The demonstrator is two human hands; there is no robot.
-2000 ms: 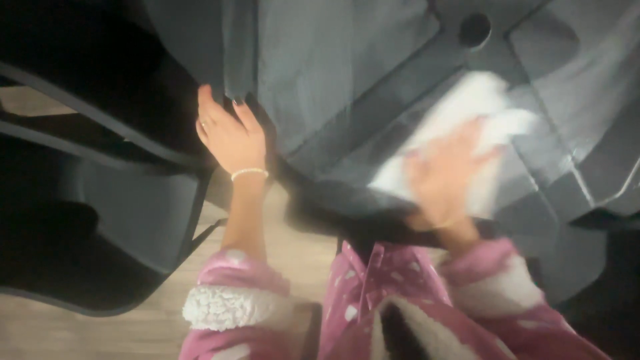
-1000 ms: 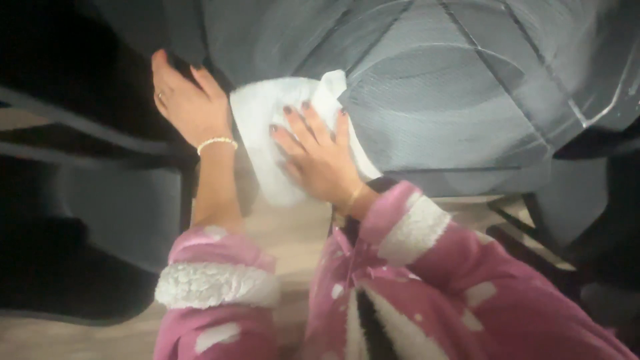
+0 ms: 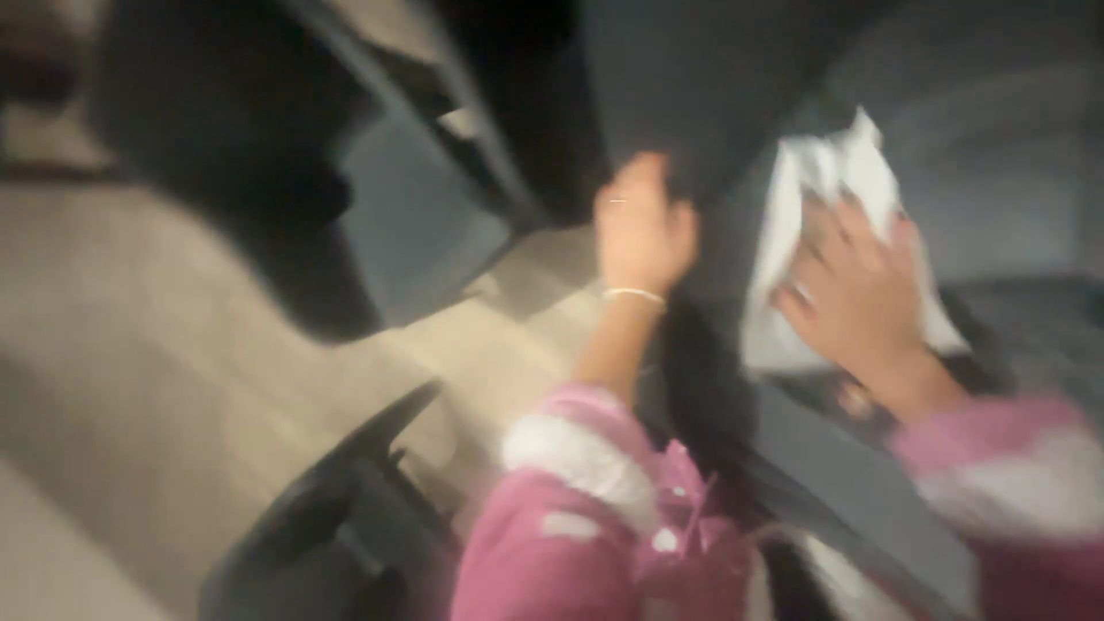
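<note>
My right hand (image 3: 858,289) lies spread on a white cloth or paper wipe (image 3: 772,323), pressing it flat against a dark grey plastic surface (image 3: 992,207). The top edge of the wipe is bunched up past my fingertips. To its left, my left hand (image 3: 647,228) rests at the near left edge of the same dark surface, thumb apart from the fingers, with no object seen in it. Its fingertips are blurred, so how firmly it touches the edge cannot be told. A light bracelet circles the left wrist.
A dark chair with a grey seat (image 3: 418,224) stands at the left. Another dark curved piece of furniture (image 3: 310,526) is at the lower left. Light wood-look floor (image 3: 155,345) shows between them. The picture is blurred.
The view has swung strongly to the left. My right hand and the wipe were close beside my left hand one second ago; now a gap of dark surface lies between them.
</note>
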